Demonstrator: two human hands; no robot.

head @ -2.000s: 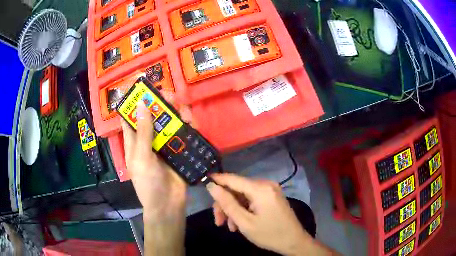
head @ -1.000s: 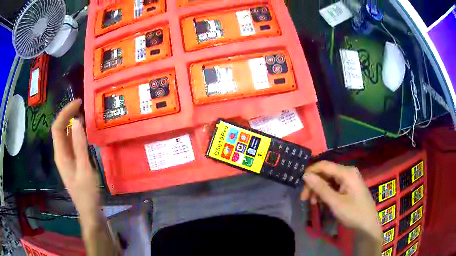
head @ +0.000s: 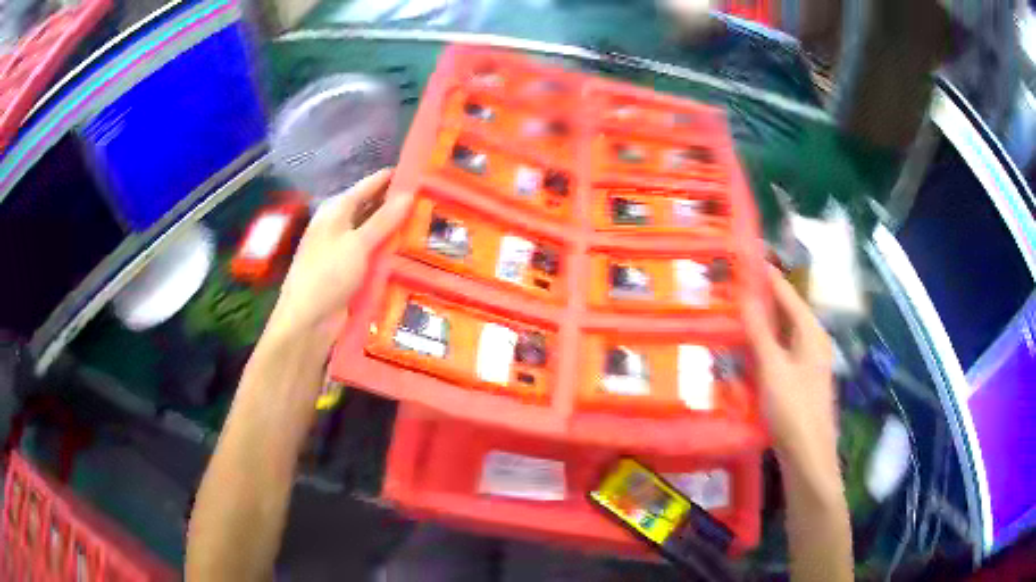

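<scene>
A red phone tray holds orange open phone backs in two columns. My left hand grips its left edge and my right hand is at its right edge; the tray is tilted and blurred. Beneath it lies another red tray with white paper slips in its front pockets. A black keypad phone with yellow screen film lies face up across the lower tray's front right, in neither hand.
A blue-screen monitor, a blurred fan and a labelled orange phone stand left. A white box-like object and a white mouse lie right. Another red tray is at lower left.
My right hand has let go of the keypad phone. Both hands have moved to the upper tray's sides. The view has shifted, showing the whole tray and more of the bench behind.
</scene>
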